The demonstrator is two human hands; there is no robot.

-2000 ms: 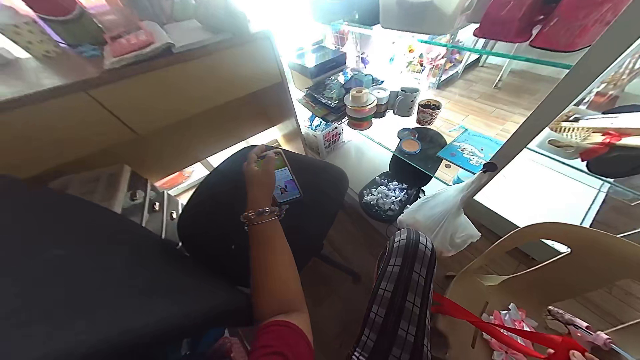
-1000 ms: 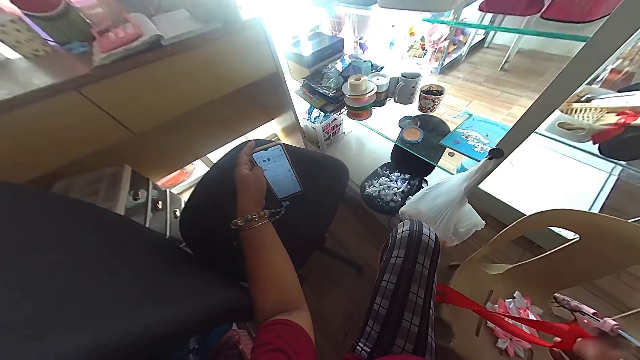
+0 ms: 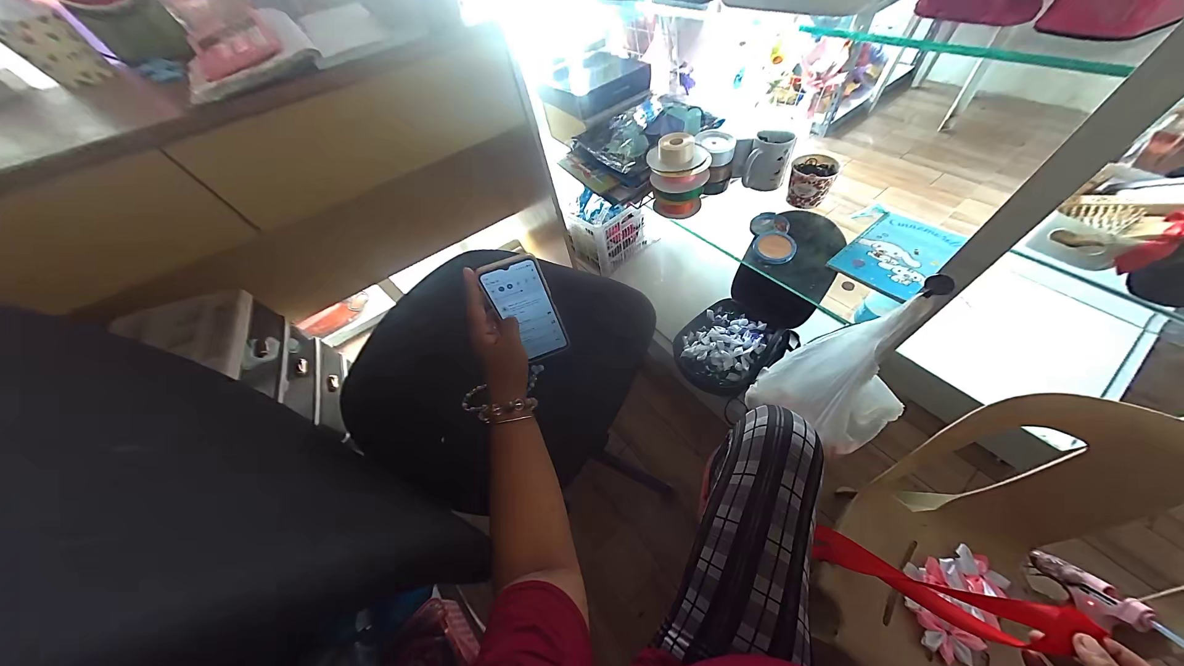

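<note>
My left hand point(image 3: 498, 347), with beaded bracelets at the wrist, holds a smartphone point(image 3: 525, 310) over the black chair seat point(image 3: 416, 370). Its screen is lit and faces up. At the bottom right edge my right hand point(image 3: 1087, 650) is partly in view, its fingers on a red ribbon point(image 3: 980, 606) that stretches left toward my knee. Pink and white ribbon bows point(image 3: 957, 592) lie on the tan plastic chair point(image 3: 888, 546), close to this hand. A pink glue gun point(image 3: 1091, 592) rests just above the fingers.
A glass shelf point(image 3: 721, 250) bears ribbon spools point(image 3: 678, 176), a grey mug point(image 3: 768, 162), a patterned cup point(image 3: 814, 182), a compact point(image 3: 774, 245) and a blue booklet point(image 3: 897, 254). Below are a black case of small wrapped pieces point(image 3: 726, 347) and a hanging white plastic bag point(image 3: 832, 388).
Two seconds ago my left hand covered more of the phone; now the phone stands more upright in view with its screen showing a different, paler display.
</note>
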